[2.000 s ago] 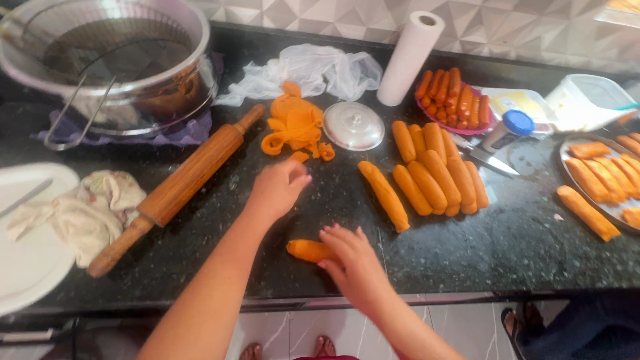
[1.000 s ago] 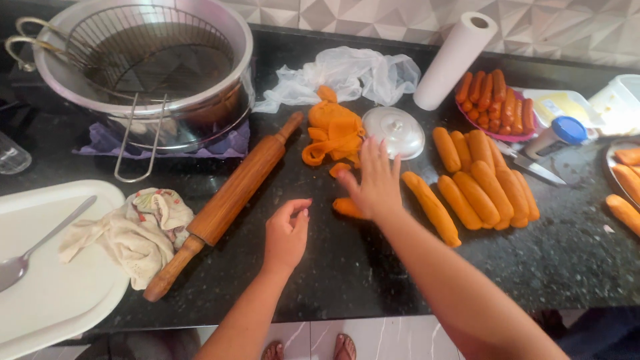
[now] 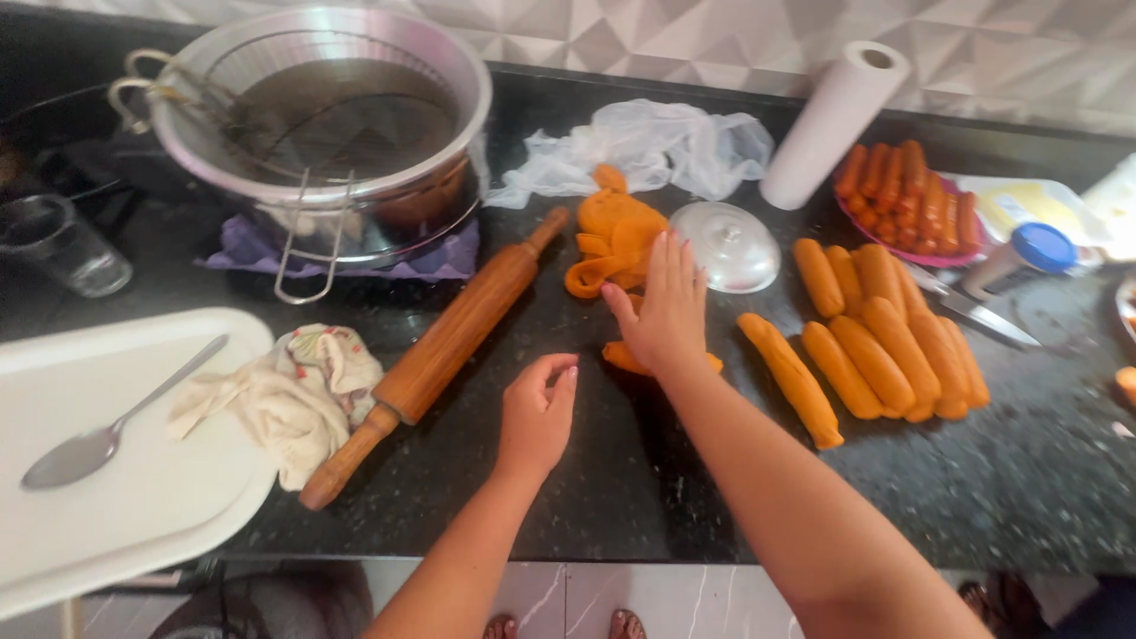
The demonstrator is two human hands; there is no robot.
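My right hand (image 3: 667,311) lies flat, fingers stretched out, over an orange dough roll (image 3: 627,357) whose two ends show on either side of the palm. Just left of it, my left hand (image 3: 538,399) hovers over the counter with curled fingers and nothing in it. Beyond the right hand sits a heap of orange dough strips (image 3: 621,229), partly hidden by the fingers, beside a round metal lid (image 3: 729,247). One long dough roll (image 3: 792,382) lies right of the hand, next to a group of thicker rolls (image 3: 887,342). A wooden rolling pin (image 3: 461,333) rests diagonally at left.
A large pot (image 3: 470,115) with liquid and a wire basket stands back left. A white tray (image 3: 240,333) holds a spoon, near a cloth (image 3: 293,399). Behind are a plastic bag (image 3: 657,142), paper roll (image 3: 830,133) and a bowl of sausages (image 3: 914,209); a knife (image 3: 990,315) lies right.
My right hand has moved from the roll near the counter's front to one beside the dough strips. My left hand has drawn back from near the strips. The view has shifted left.
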